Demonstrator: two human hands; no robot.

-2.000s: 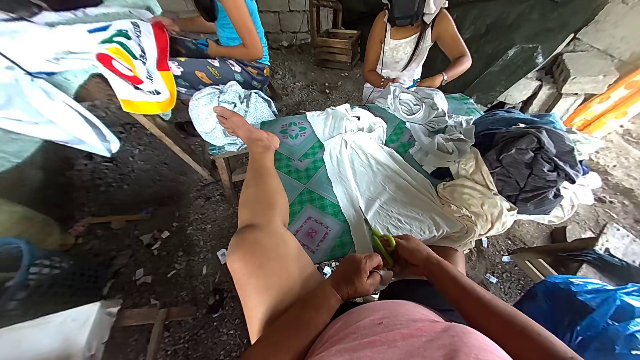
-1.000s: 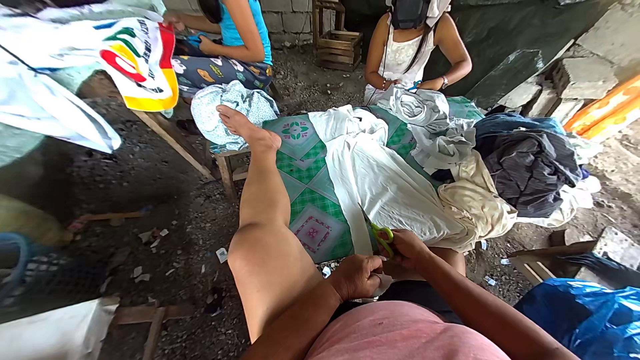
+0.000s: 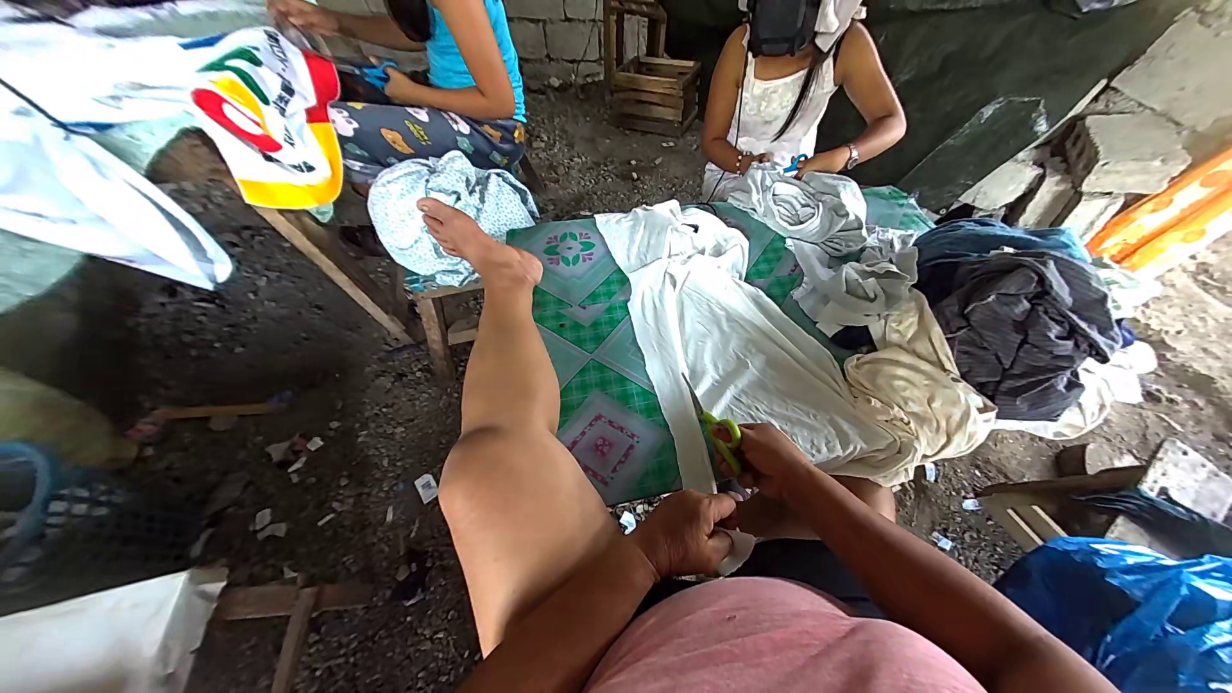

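Note:
My left hand (image 3: 688, 532) grips the near end of a narrow strip of white cloth (image 3: 685, 433), close to my lap. In my right hand (image 3: 765, 457) are scissors with yellow-green handles (image 3: 722, 443); their blades point away from me, between the strip and the wider white cloth (image 3: 760, 356). That cloth lies spread over a table with a green patterned cover (image 3: 587, 337). Whether the blades are parted is too small to tell. My bare leg rests along the table's left side, the foot by a pale patterned cloth (image 3: 448, 217).
A dark cloth heap (image 3: 1030, 318) and beige cloth (image 3: 914, 385) lie at the right. Across the table a person holds blue scissors (image 3: 795, 165) and cloth; another person sits at back left. A blue plastic bag (image 3: 1126, 606) is at lower right, a wooden crate (image 3: 656, 93) behind.
My right hand and the scissors have shifted slightly away from my left hand since the first frame. My left hand stays on the strip.

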